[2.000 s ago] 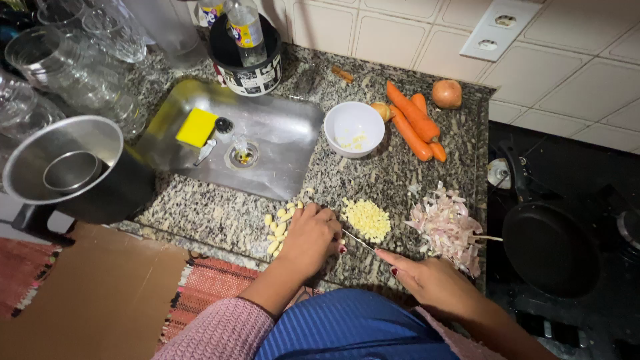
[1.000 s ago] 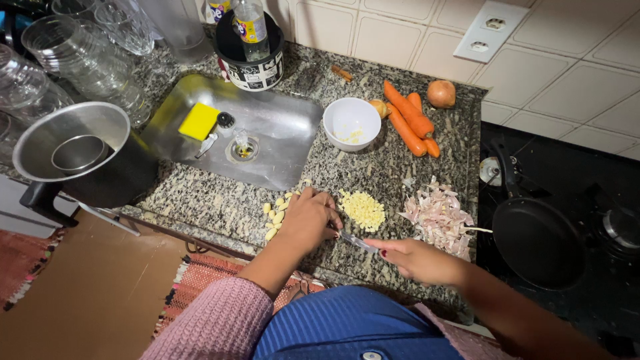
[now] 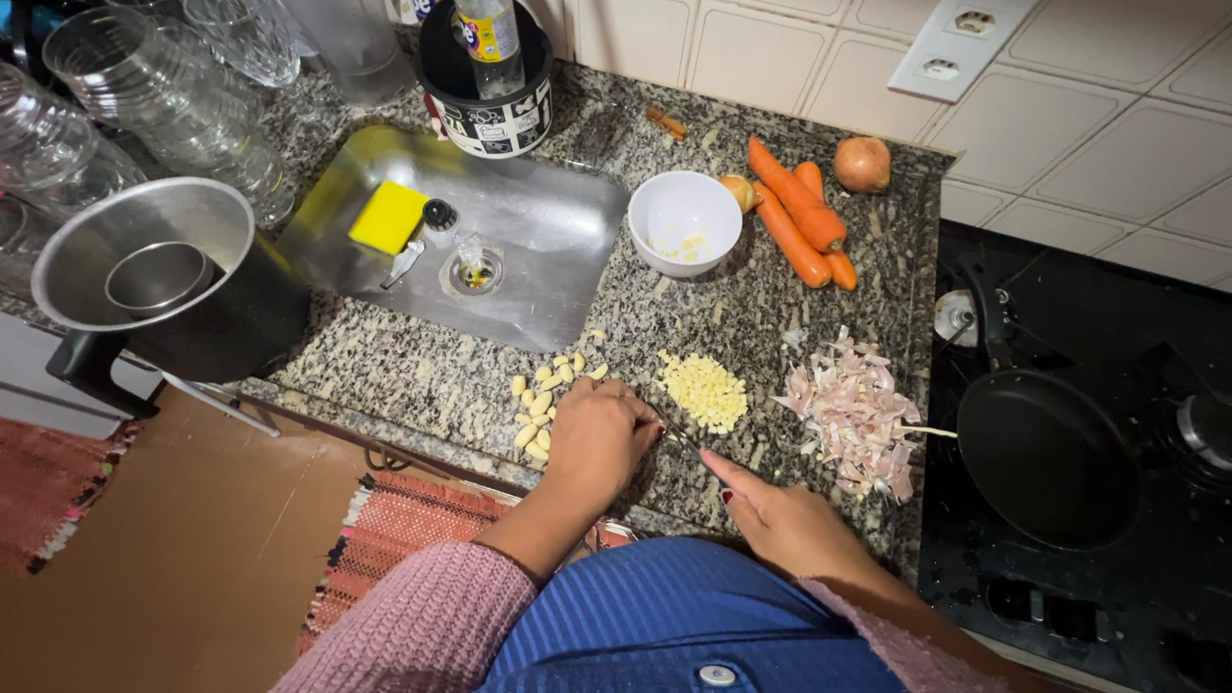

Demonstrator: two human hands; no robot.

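My right hand (image 3: 784,515) grips a small knife (image 3: 685,443), its blade pointing up and left toward the fingers of my left hand (image 3: 604,428). The left fingertips are bent down against the granite counter beside the blade; whatever they pinch is hidden beneath them. Peeled garlic cloves (image 3: 535,409) lie loose just left of that hand. A heap of chopped garlic (image 3: 705,390) sits above the knife. Farther right is a pile of garlic skins (image 3: 852,414). A white bowl (image 3: 684,221) with a few yellowish bits inside stands beyond the chopped heap.
Behind are carrots (image 3: 794,217), an onion (image 3: 862,164) and a steel sink (image 3: 539,241) holding a yellow sponge (image 3: 388,217). A large pot (image 3: 207,327) and stacked glasses (image 3: 144,87) stand left. On the stove at right rests a black frying pan (image 3: 1049,457).
The knife and my right hand have shifted slightly against my left fingertips. Both hands stay beside the chopped garlic, and the things on the counter lie as before.
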